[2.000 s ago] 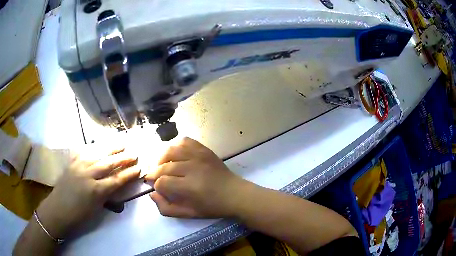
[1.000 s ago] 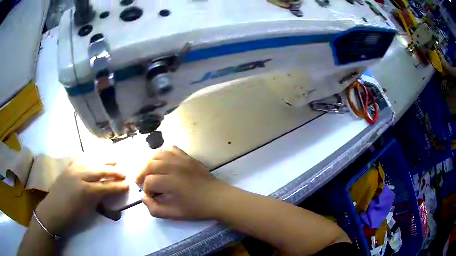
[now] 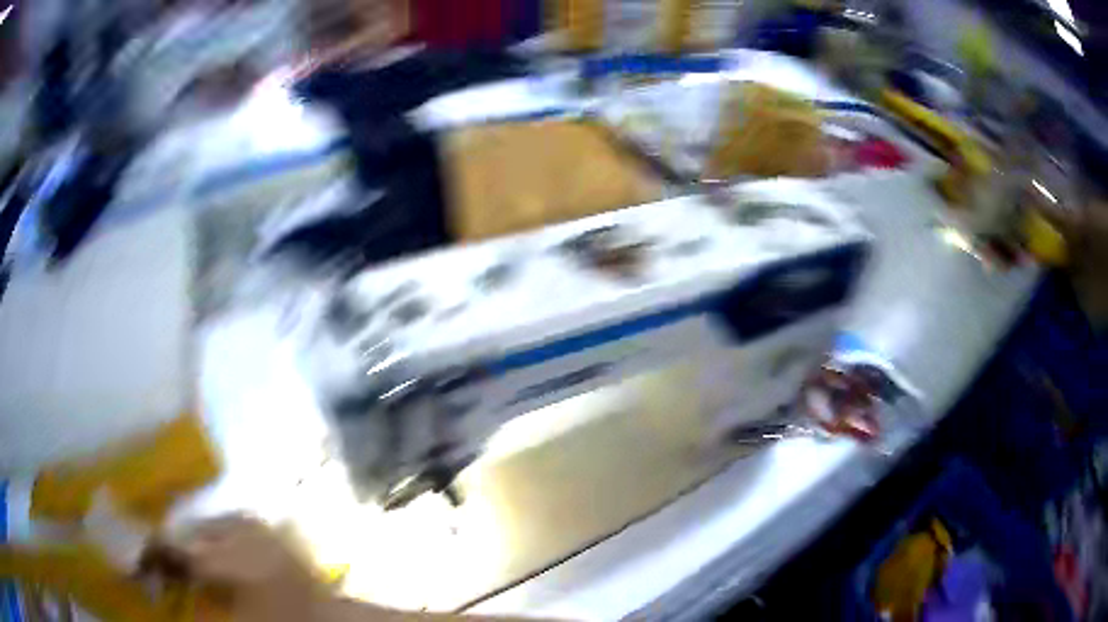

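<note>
The view is strongly blurred. A bare hand (image 3: 237, 557) is low at the left, against mustard band pieces (image 3: 134, 468) and a pale strip (image 3: 116, 525). Skin runs on rightward along the bottom edge, so it may be my right hand. I cannot tell the hands apart, nor whether the fingers hold anything. The white sewing machine (image 3: 595, 286) with its blue stripe stands in the middle. Its needle area is glaring under the lamp. A small yellow patch (image 3: 334, 574) shows at the bottom of the glare.
Orange-red scissors (image 3: 844, 403) lie at the bed's far right end. A blue crate with mustard and purple scraps (image 3: 960, 589) is at the lower right. Behind the machine are a tan block-like shape (image 3: 541, 176) and a dark heap (image 3: 395, 182).
The view has swung up, so the machine sits lower and the area behind it shows. The hands have left the bed front as seen before; one blurred hand is now by the mustard pieces.
</note>
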